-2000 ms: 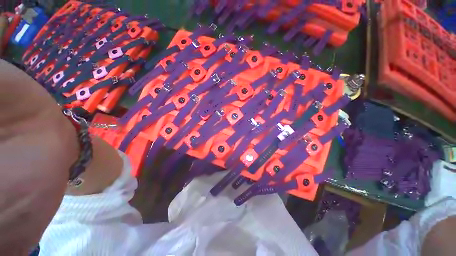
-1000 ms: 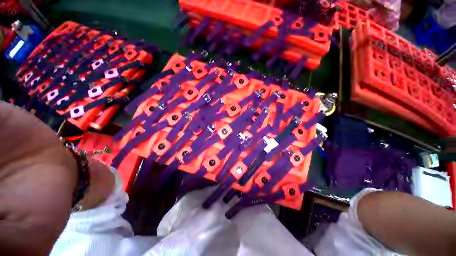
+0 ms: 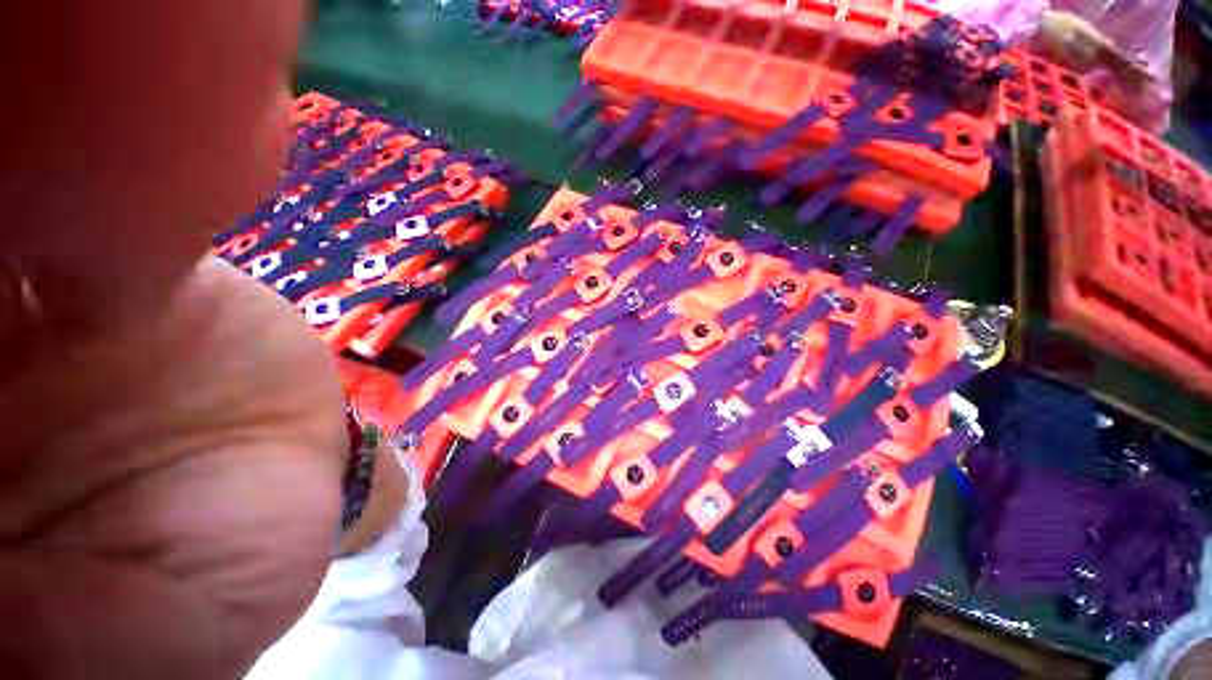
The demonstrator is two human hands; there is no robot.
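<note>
An orange-red tray (image 3: 910,458) lies in front of me, tilted in view. It holds rows of square watches, backs up with dark round dots, and crossing purple straps (image 3: 744,606) that hang over its near edge. One watch (image 3: 708,506) has a pale square back, and a white square (image 3: 806,444) lies near it. My left hand (image 3: 173,438) is very large and close at the left, palm showing, with a dark braided band at the wrist. Its fingers are blurred or cut off, so what they hold is hidden. My right hand is out of view; only its pale sleeve shows at the lower right.
A second tray of watches with darker straps (image 3: 428,288) lies behind my left hand. Stacked trays (image 3: 744,73) with purple straps stand at the back. Empty trays (image 3: 1130,239) are at the right. A purple strap pile (image 3: 1043,525) lies right of the main tray. A person's pink sleeve shows at the top right.
The view has shifted, so the trays sit lower than two seconds ago. My left hand now covers more of the left side. My right forearm has mostly left the picture since one second ago.
</note>
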